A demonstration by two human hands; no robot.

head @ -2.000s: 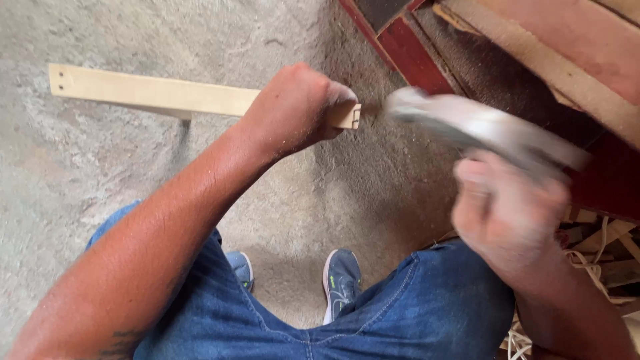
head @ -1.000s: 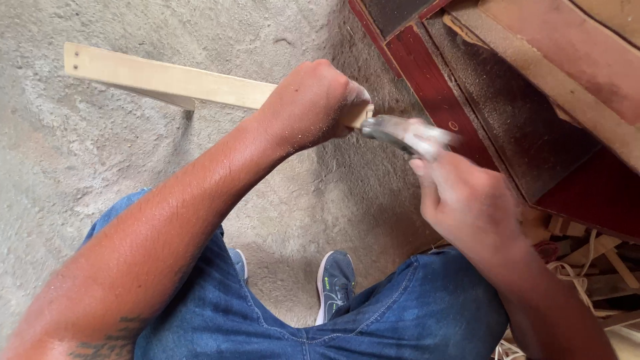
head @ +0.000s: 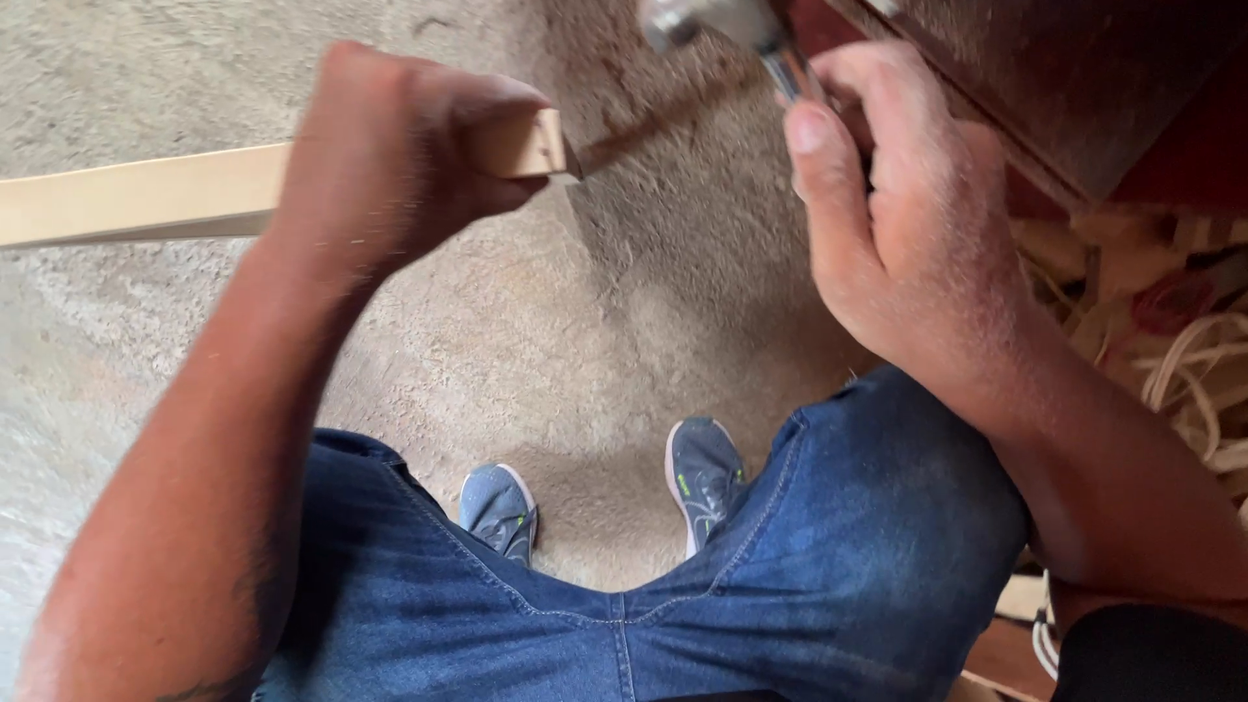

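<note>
A pale wooden strip (head: 146, 195) runs in from the left edge, and my left hand (head: 390, 156) is wrapped around it near one end. That end pokes out of the fist, with small joint cuts or marks on its face; the rest lies behind the hand. At the upper right my right hand (head: 907, 195) grips a metal hammer (head: 731, 24) by its shaft, close below the head. The head is partly cut off by the top edge and stands apart from the wood. The grip end of the hammer is hidden by my right hand.
A dark red wooden piece of furniture (head: 1063, 97) fills the upper right corner. Below it lie wood offcuts and curled strips (head: 1194, 380). Rough concrete floor (head: 468, 341) shows beneath my hands. My jeans-clad legs and two blue shoes (head: 702, 478) are at the bottom.
The hammer, at the end of the wood one second ago, is now lifted away from it toward the top. My left hand still grips the strip. The view has shifted.
</note>
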